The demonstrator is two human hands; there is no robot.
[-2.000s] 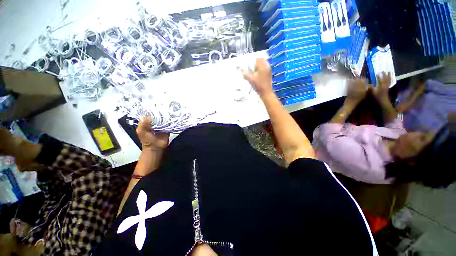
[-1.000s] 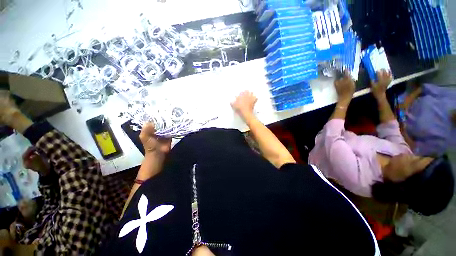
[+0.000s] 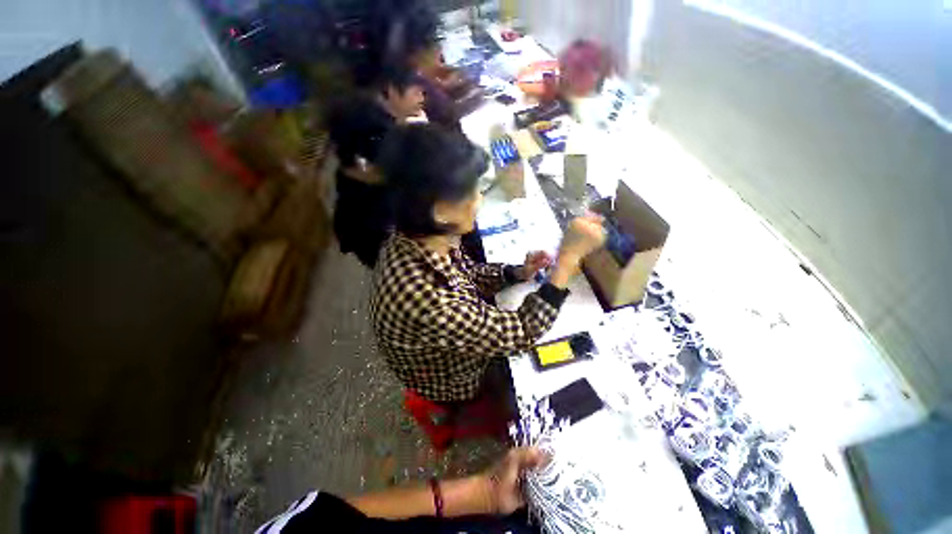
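Note:
My left hand is at the bottom centre, at the table's near edge, closed on the near end of a bundle of coiled white cables. Loose cable ends stick out past my fingers. My right hand is not in view. A pile of coiled white cables lies on the table to the right, partly over a dark mat strip.
A phone with a yellow panel and a plain black rectangle lie beyond my left hand. A person in a checked shirt sits on a red stool, one hand by an open brown carton. Blurred cartons stand left.
The view has swung far to the left, along the table. My right hand and the blue boxes have left the picture. My left hand still holds the bundle.

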